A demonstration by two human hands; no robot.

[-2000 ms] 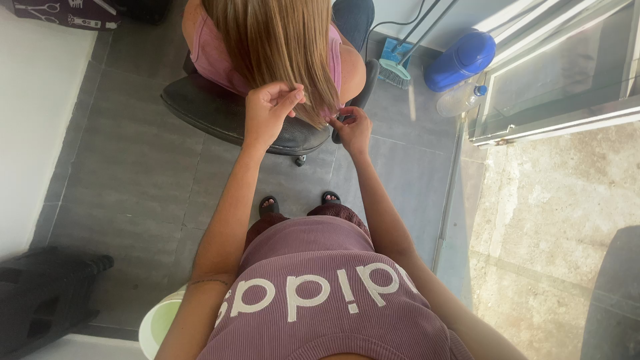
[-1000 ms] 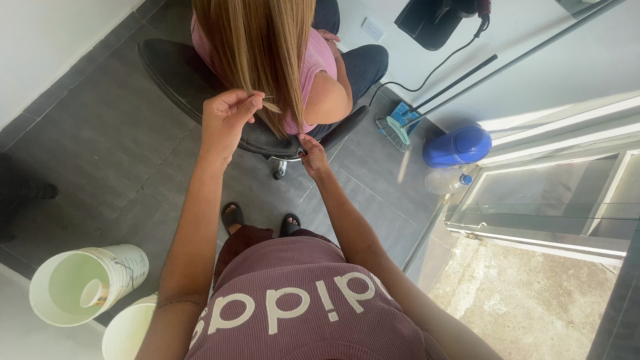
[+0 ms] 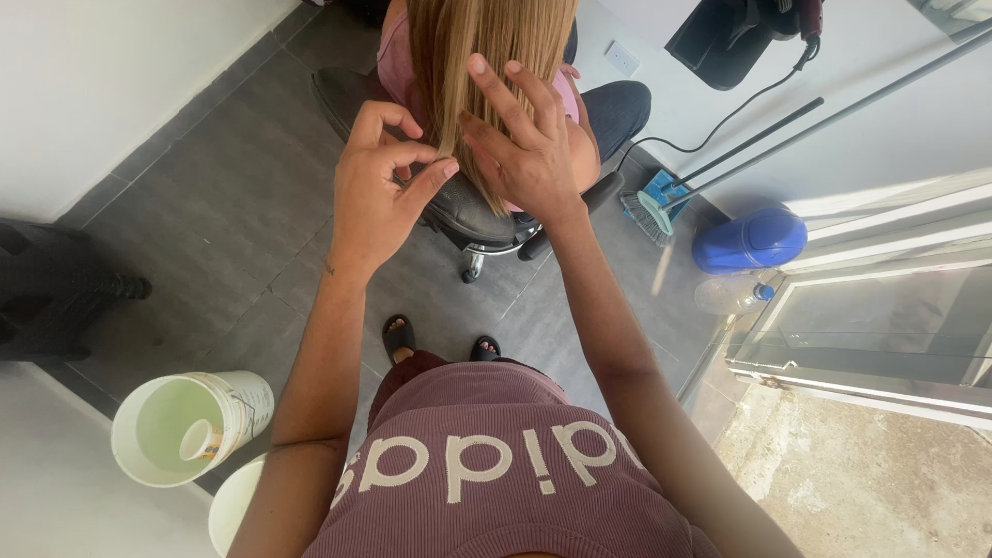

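Long, straight, light-brown hair (image 3: 496,46) hangs down the back of a seated person in a pink top. My left hand (image 3: 387,182) pinches the lower end of a thin strand between thumb and fingers, at the left side of the hair. Against the middle of the hair lies my right hand (image 3: 527,143), its fingers spread and pointing up; the palm side is hidden, and no strand is clearly gripped. Below both hands is the black padded back of a swivel chair (image 3: 473,213).
White buckets (image 3: 252,399) stand at lower left. On the right are a broom (image 3: 651,217) with a blue dustpan (image 3: 663,186), a blue bin (image 3: 752,240), a clear plastic bottle (image 3: 728,294) and a glass door (image 3: 876,325). A hair dryer (image 3: 810,19) with its cord is at upper right.
My right hand has moved up from the hair's lower right edge onto its middle, and its fingers have spread. My left hand still pinches hair. The view has shifted.
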